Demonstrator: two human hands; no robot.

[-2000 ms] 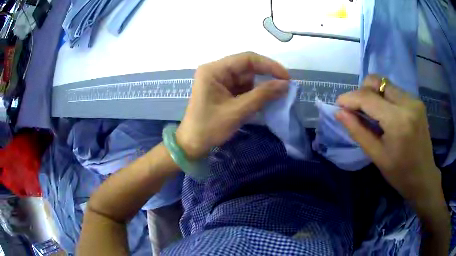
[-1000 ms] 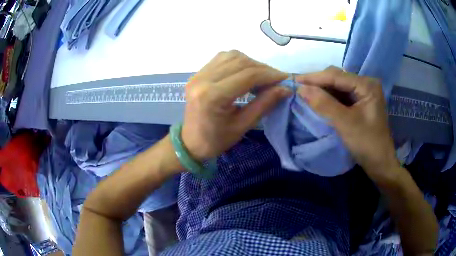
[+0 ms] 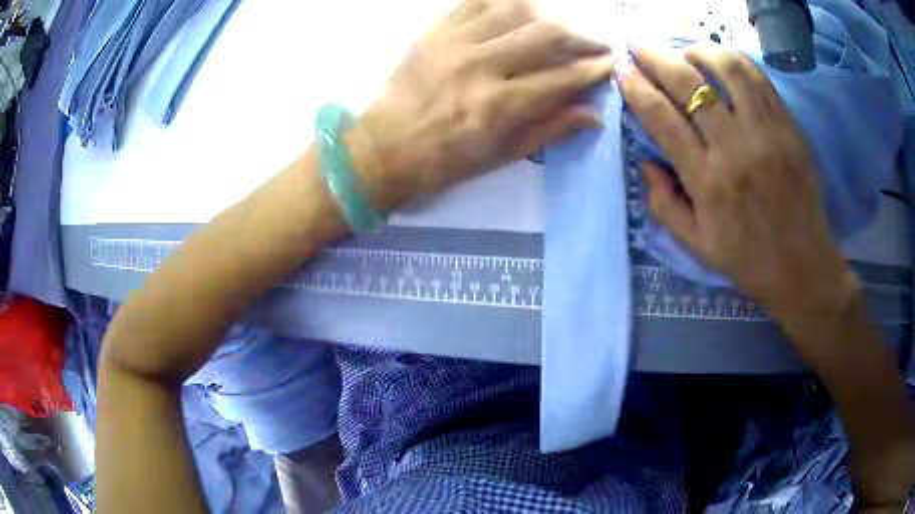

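A light blue cuff band (image 3: 585,291) runs from under my fingertips down over the table's front edge, its lower end hanging above my lap. My left hand (image 3: 482,105), with a green bangle at the wrist, presses the band's upper end. My right hand (image 3: 717,161), with a ring, lies on the light blue sleeve (image 3: 843,141), fingertips close to the left ones. The crinkled gathered edge (image 3: 634,191) shows beside the band's right side. The needle area is not clearly visible.
A stack of cuff bands (image 3: 115,65) lies at the table's upper left. A grey cylindrical fitting (image 3: 784,35) hangs at top right. The grey front edge (image 3: 441,326) carries a white ruler. Blue fabric (image 3: 276,387) is heaped left of my lap, with a red thing (image 3: 35,356) at far left.
Both hands have moved up and forward from the table's front edge onto its white top. The bunched cloth between them is gone from there; a flat band now lies across the edge.
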